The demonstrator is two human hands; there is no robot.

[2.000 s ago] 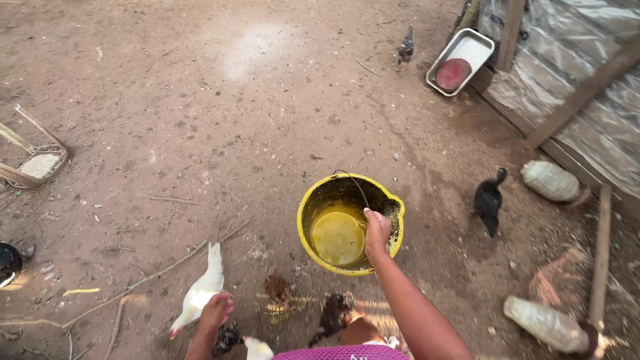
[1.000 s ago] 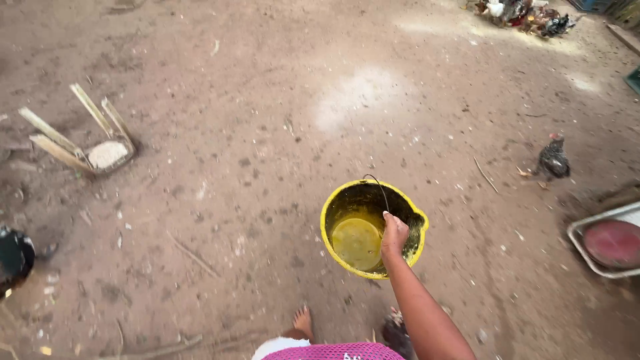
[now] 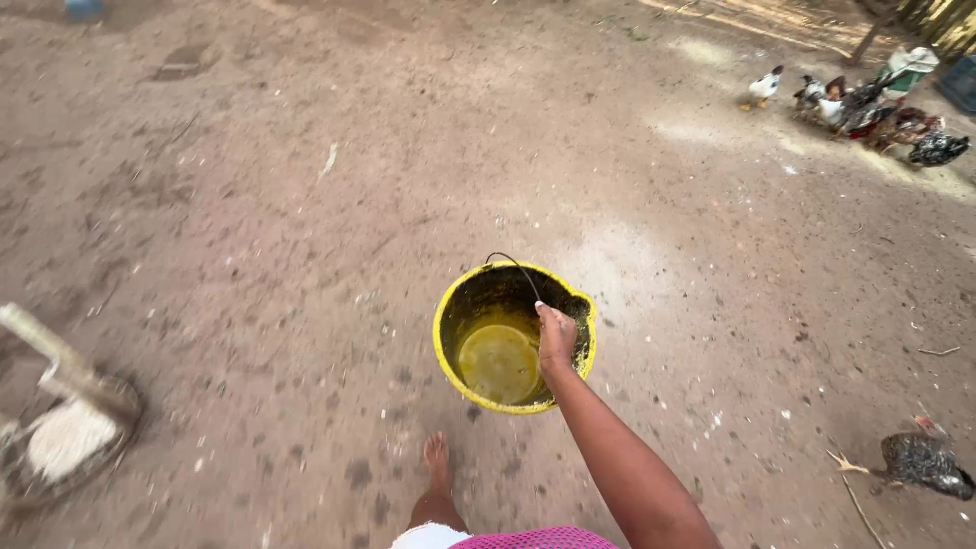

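Note:
A yellow plastic bucket [image 3: 498, 364] with a pouring lip hangs from its thin wire handle [image 3: 524, 268] in front of my body. My right hand [image 3: 557, 337] is closed around that handle, above the right side of the rim. Dark grime coats the inner wall, and a little yellowish liquid or stain shows at the bottom. My left hand is out of the picture. One bare foot [image 3: 437, 451] of mine shows on the dirt below the bucket.
Several chickens [image 3: 862, 107] crowd at the upper right beside a green container [image 3: 907, 78]. A dark chicken [image 3: 925, 463] stands at the lower right, near a stick [image 3: 862, 511]. At the lower left lies a feeder [image 3: 72, 438] holding pale material, with wooden slats around it.
The view has swung and moved across the yard, bringing the flock nearer. My left hand, seen two seconds ago at the lower left, has left the picture. The bucket stays in my right hand.

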